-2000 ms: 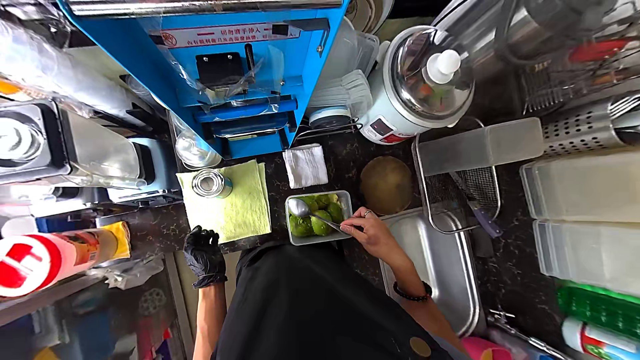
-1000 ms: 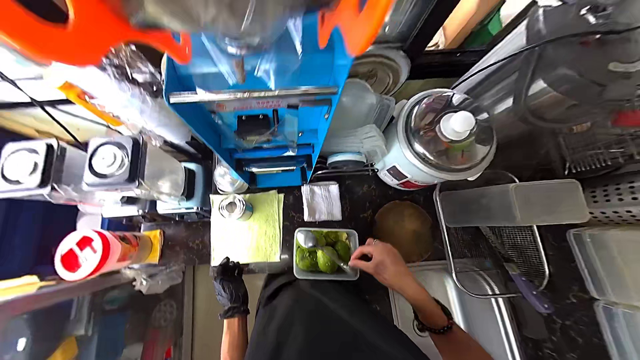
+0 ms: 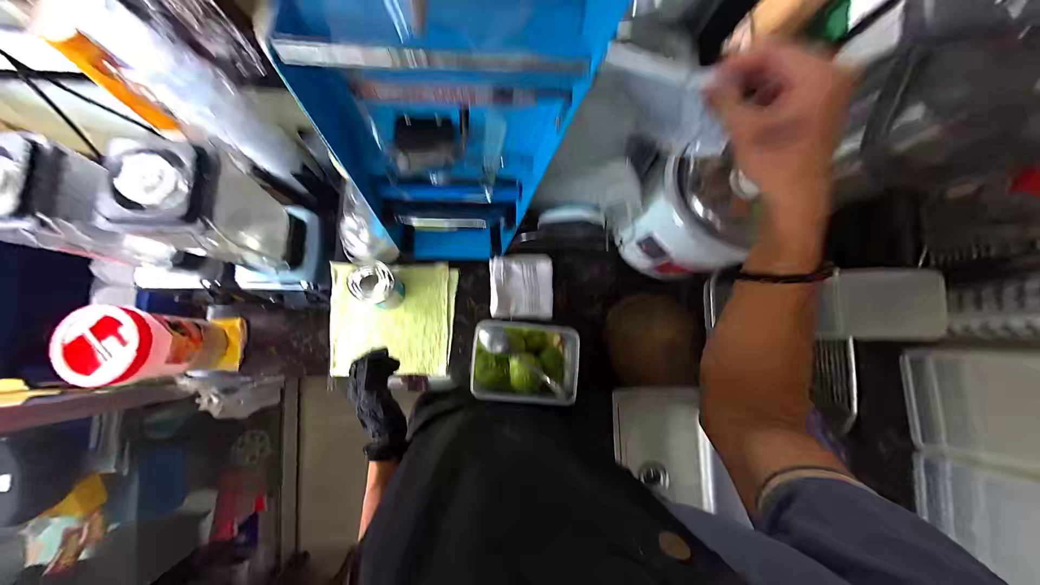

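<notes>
My left hand, in a black glove, hangs just below the front edge of a yellow-green cloth; whether its fingers are apart is unclear. A ring-shaped metal item stands on that cloth. My bare right hand is raised at the upper right, above the round cooker with its glass lid; it is blurred, and I cannot tell whether it holds anything. A clear container of green fruit sits before my body, with a metal spoon lying in it. Behind it lies a folded white cloth.
A blue machine stands at the back centre. Blenders and a red-lidded bottle are at the left. To the right are a metal sink, a round brown lid or board, a wire rack and plastic containers.
My right hand has let go of the spoon and moved from the fruit container up to the upper right. The spoon now rests in the container. My left hand stays by the yellow-green cloth.
</notes>
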